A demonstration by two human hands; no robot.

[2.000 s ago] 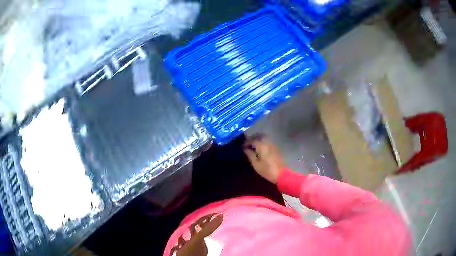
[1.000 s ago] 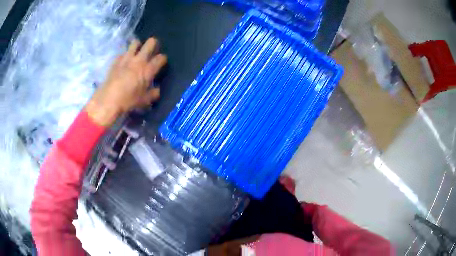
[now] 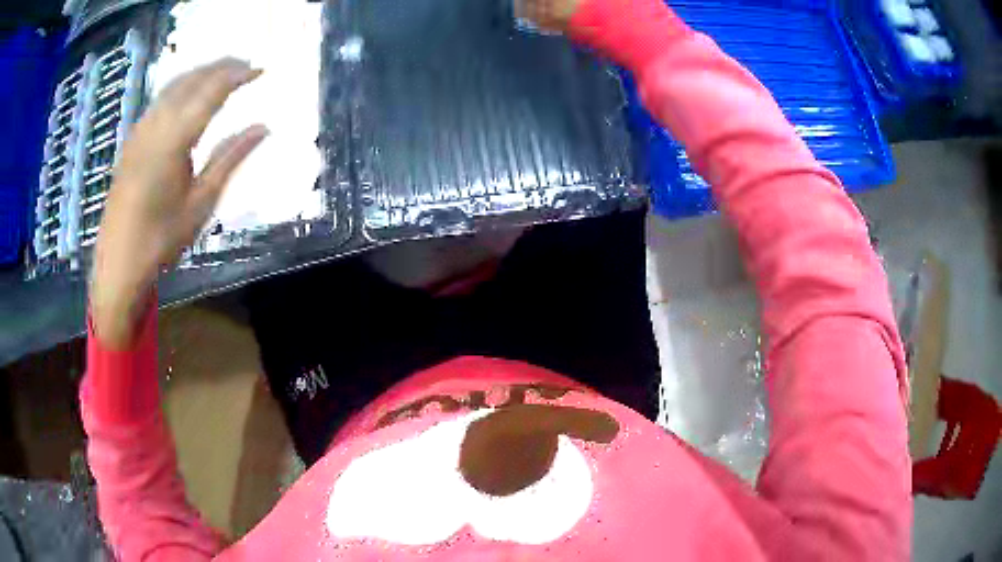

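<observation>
My left hand [image 3: 165,181] is over the left edge of the heap of small white pieces [image 3: 273,137] in a clear tray. Its thumb and fingers are apart and nothing shows between them. My right hand [image 3: 546,11] is cut off by the top edge, above the dark-looking clear parts tray [image 3: 483,121]. Its fingers are out of the picture, so I cannot tell what it holds. The ribbed blue tray [image 3: 758,77] lies right of the clear tray, partly behind my right sleeve.
A clear tray with rows of slim parts [image 3: 82,165] is at the left. Another blue tray holds white units [image 3: 925,46] at the top right. Cardboard [image 3: 214,417] lies below the table at the left. A red plastic stool [image 3: 961,439] stands on the floor at the right.
The view has swung left and down towards my body. My left hand has moved from beside the plastic film to the white heap. My right hand has come up over the table.
</observation>
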